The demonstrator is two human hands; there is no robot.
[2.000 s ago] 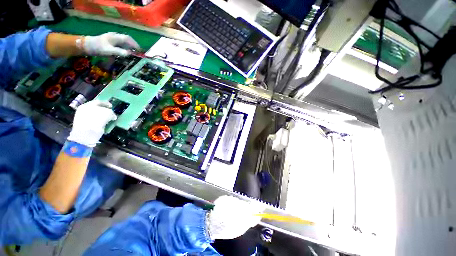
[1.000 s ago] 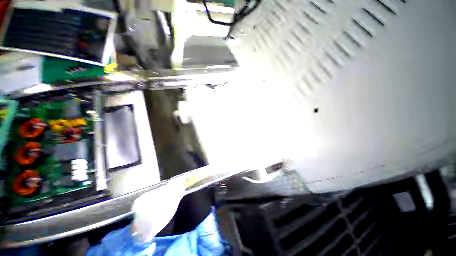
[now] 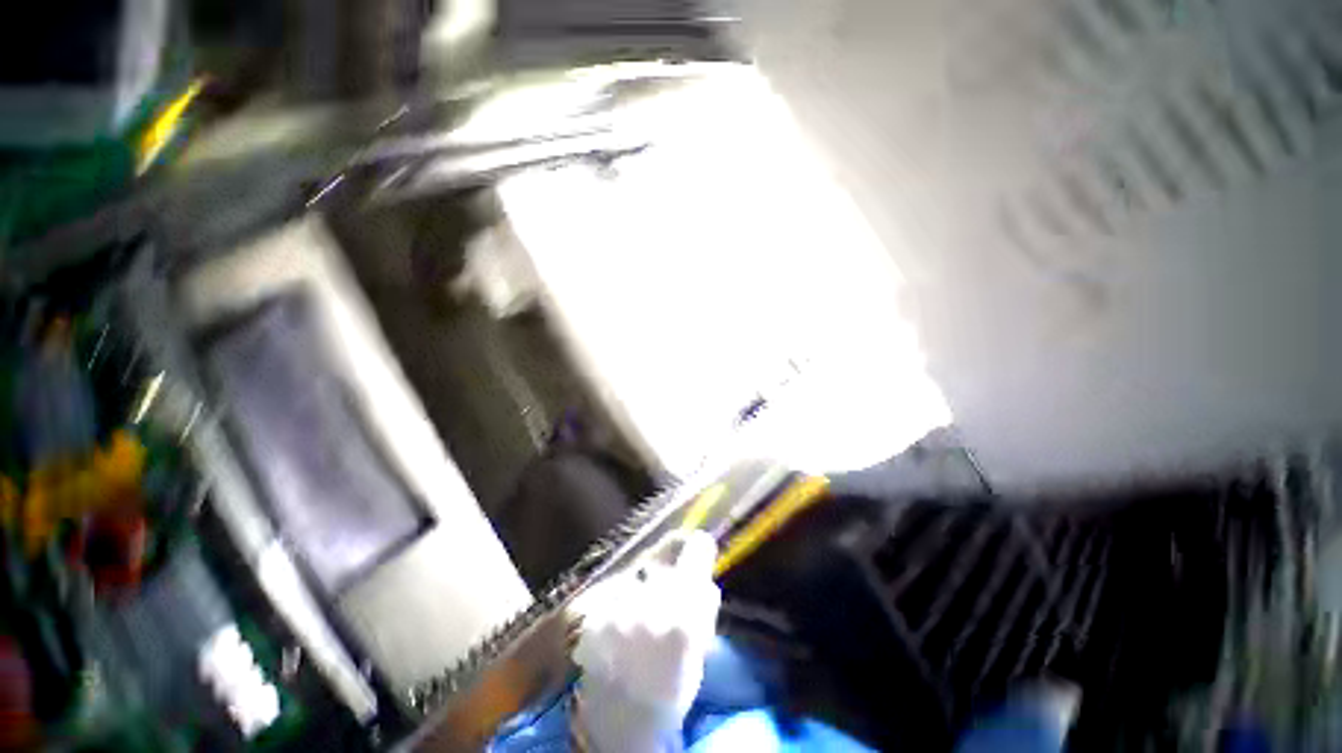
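The frame is strongly blurred. My left hand (image 3: 645, 640), in a white glove, is at the bottom centre beside the silver conveyor rail (image 3: 552, 603). It is closed around a thin yellow stick (image 3: 774, 524), which sticks out to the upper right over dark slotted trays. The finger grip is too blurred to tell in detail. A green circuit board (image 3: 147, 618) with yellow and orange-red parts is cut off at the left edge. My right hand is not in view; a blurred blue patch at the bottom right may be a sleeve.
A pale plate with a grey rectangular panel (image 3: 317, 441) lies between the rails beside the board. A glaring white surface (image 3: 707, 280) adjoins a large pale vented machine (image 3: 1119, 324) at the right. Black slotted trays (image 3: 1016, 589) are at the lower right.
The view has swung right and closer to the rail. The other worker's gloved hands and the pale green frame have left the picture. My left hand still holds the yellow stick.
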